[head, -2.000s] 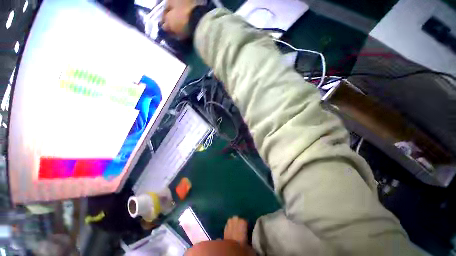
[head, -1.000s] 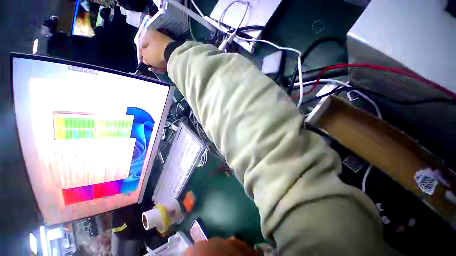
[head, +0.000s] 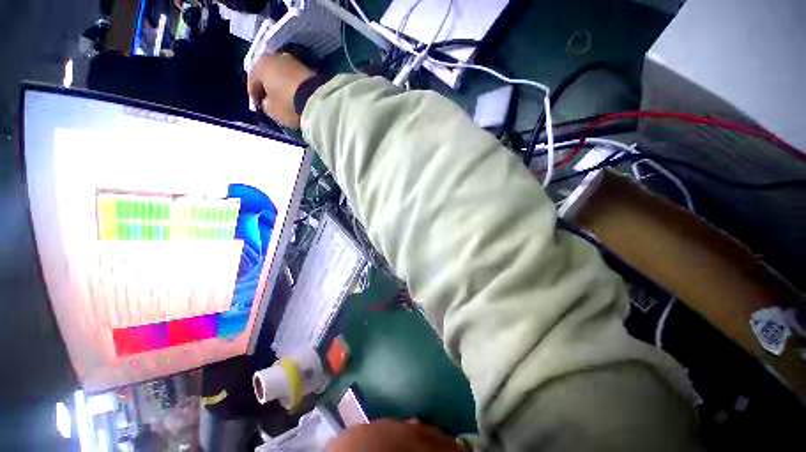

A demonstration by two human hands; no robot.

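My right hand reaches past the monitor's top right corner, at the end of a beige sleeve. Its fingers curl at the edge of a white ribbed object; the fingertips are partly hidden. A blurred skin-coloured shape is cut off by the bottom edge; I cannot tell whether it is my left hand. The monitor shows green-yellow blocks and a pink-red strip. The white keyboard lies beside it. A white roll with a yellow band lies near an orange-red block.
White, black and red cables tangle on the right. A long open carton stands beside my sleeve. A small white box and a white panel lie beyond my arm. A phone-like slab is near the bottom.
Since the oldest frame, the view has shifted and the white ribbed object shows more clearly at my right hand. Small fingers seen near the bottom then no longer show. Little differs from one second ago.
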